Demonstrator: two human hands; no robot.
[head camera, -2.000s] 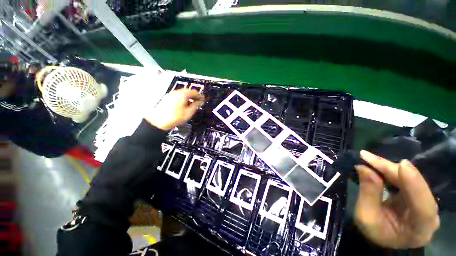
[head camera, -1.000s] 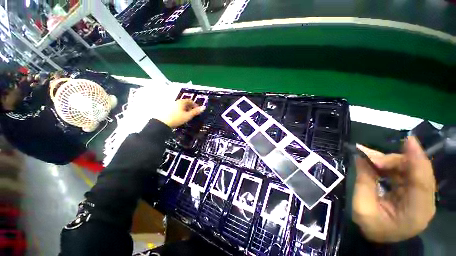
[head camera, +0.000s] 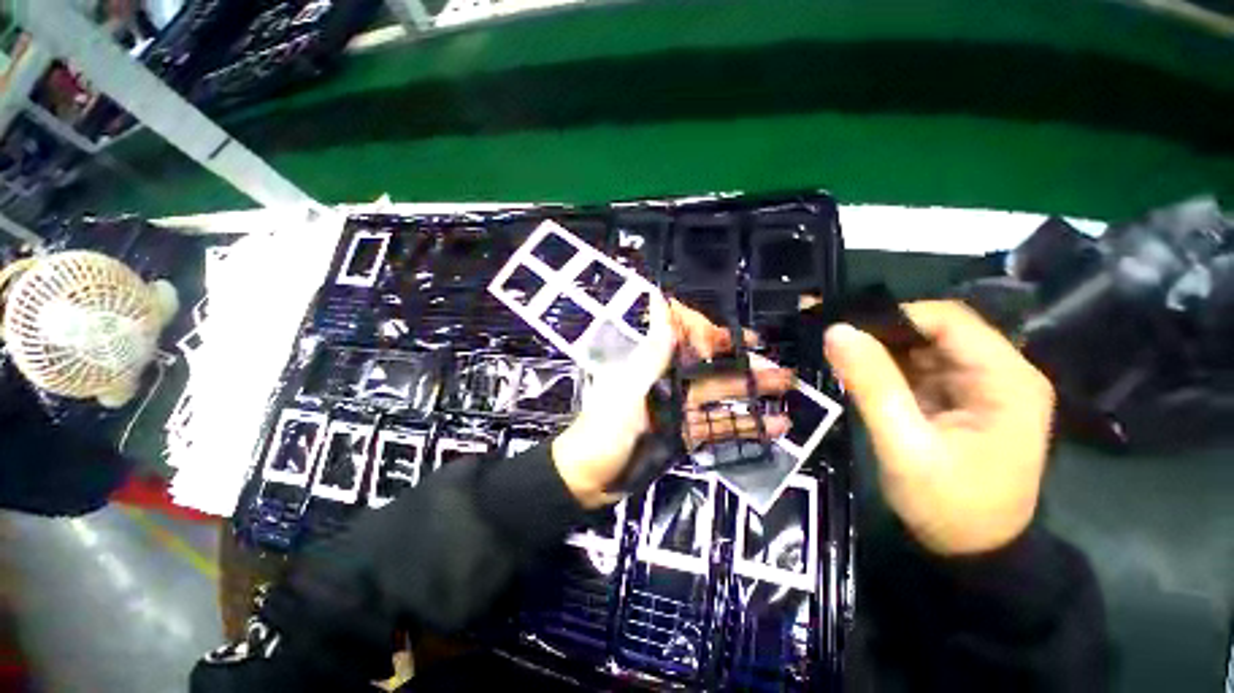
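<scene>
My left hand (head camera: 629, 406) is over the middle of the parts tray (head camera: 474, 305) and holds a black grille housing (head camera: 731, 427), whose open slots show the fingers behind. My right hand (head camera: 947, 420) is just right of it, with a small dark pad (head camera: 877, 318) pinched between thumb and fingers. The die-cut label sheet (head camera: 541, 278) lies slantwise across the tray, partly behind my left hand. White rectangular frames (head camera: 778, 528) lie on housings in the near row, and one lies at the tray's far left corner.
An untidy pile of white lattice strips (head camera: 244, 366) is left of the tray. A cream round fan (head camera: 84, 325) stands at far left. Crumpled black film (head camera: 1150, 311) lies at right. A green belt (head camera: 541, 122) with pale edging runs behind the tray.
My left hand has moved right from the tray's far left corner and now holds a grille housing. One white frame instead of two shows at that corner. The camera view has shifted.
</scene>
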